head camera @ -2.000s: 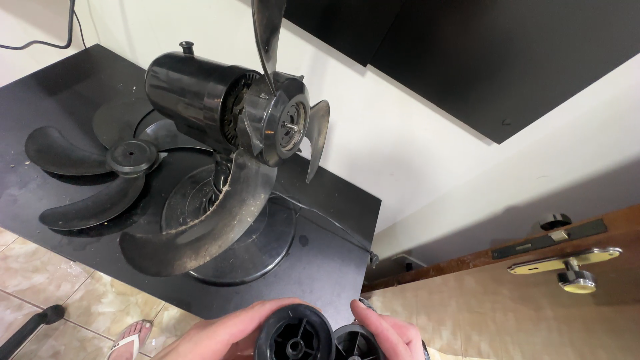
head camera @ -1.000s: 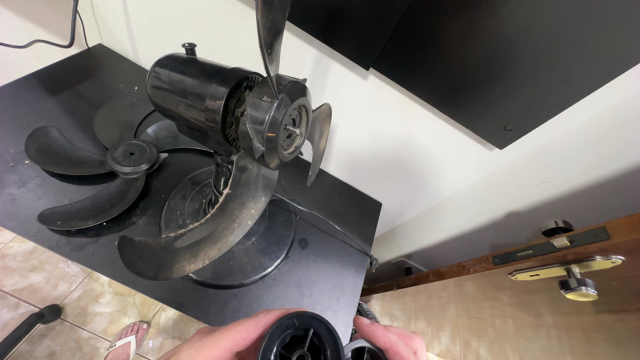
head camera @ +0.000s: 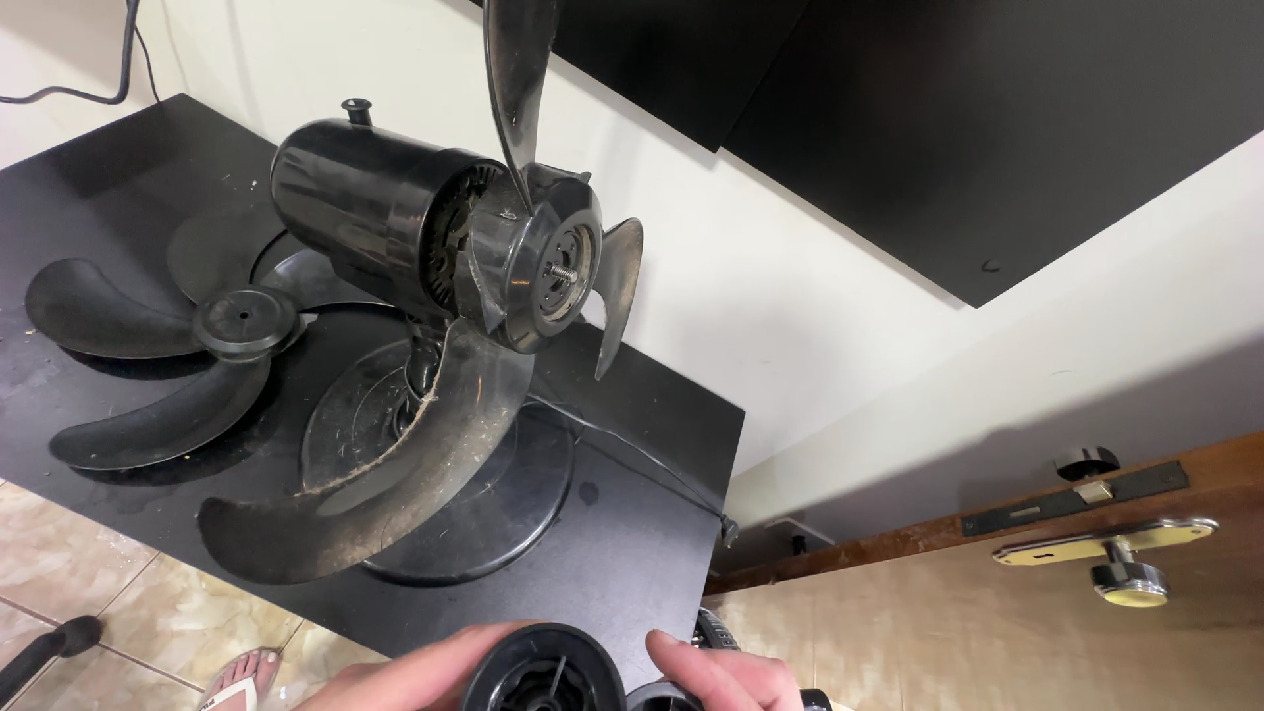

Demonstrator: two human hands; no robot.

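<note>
My left hand (head camera: pixel 415 673) is at the bottom edge, closed on a round black plastic part (head camera: pixel 543 671) with ribs inside. Beside it my right hand (head camera: pixel 726 676) grips a second round black part (head camera: pixel 664 696), mostly cut off by the frame. Above them on a black table (head camera: pixel 632 538) stands a fan with its round base (head camera: pixel 533 513), black motor housing (head camera: pixel 346 188) and dusty blades (head camera: pixel 395 504); a threaded shaft (head camera: pixel 563 274) sticks out of the hub. To its left lies a separate black fan blade set (head camera: pixel 244 321).
A power cord (head camera: pixel 632 444) runs from behind the fan to the table's right edge. Black panels (head camera: pixel 938 128) hang on the white wall. At the right is a wooden door (head camera: pixel 938 632) with a metal knob (head camera: pixel 1129 583). A foot in a flip-flop (head camera: pixel 242 681) shows on the tiled floor.
Both hands and the round parts sit slightly lower in the frame than two seconds ago, and less of the right-hand part shows. The fan and the separate blade set have not moved.
</note>
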